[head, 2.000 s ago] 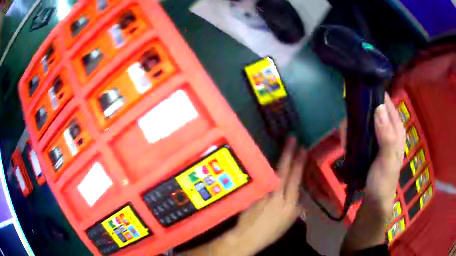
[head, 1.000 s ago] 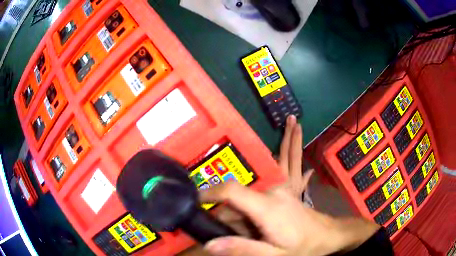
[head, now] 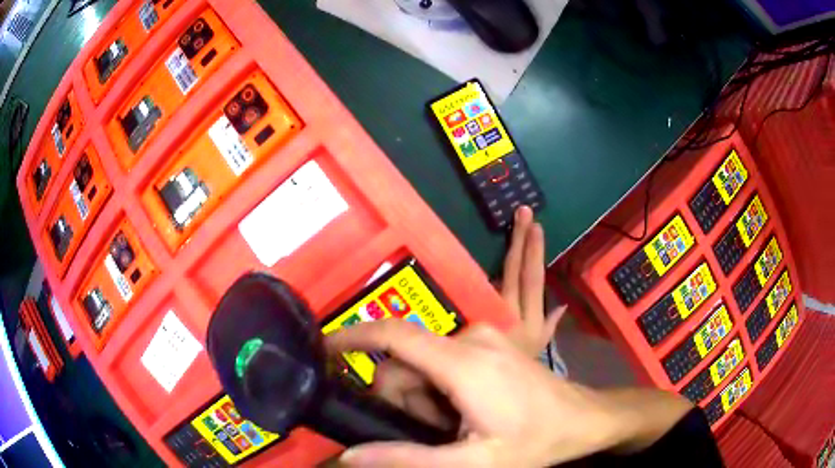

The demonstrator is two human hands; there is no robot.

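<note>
My right hand (head: 494,388) is shut on a black barcode scanner (head: 261,352) with a green light on its head, over the near part of a red-orange phone tray (head: 430,219). The scanner and hand partly cover a front-up phone (head: 412,297) with a yellow screen. Another front-up phone (head: 229,430) lies at the tray's near left. My left hand (head: 524,283) is mostly hidden behind my right; its extended fingertips touch the keypad end of a loose phone (head: 485,151) on the bench. White label slips (head: 295,212) lie in two emptied pockets; orange phones (head: 220,142) lie back up beyond.
A black mouse (head: 499,23) sits on a pale mat (head: 439,50) at the top. A second red tray (head: 600,283) of front-up phones stands at the right, with thin black cables (head: 650,178) by the green bench edge. Orange phones (head: 38,338) lie at far left.
My right hand has brought the scanner from the right side over the tray, and has moved slightly left since one second ago. My left fingers stay at the loose phone.
</note>
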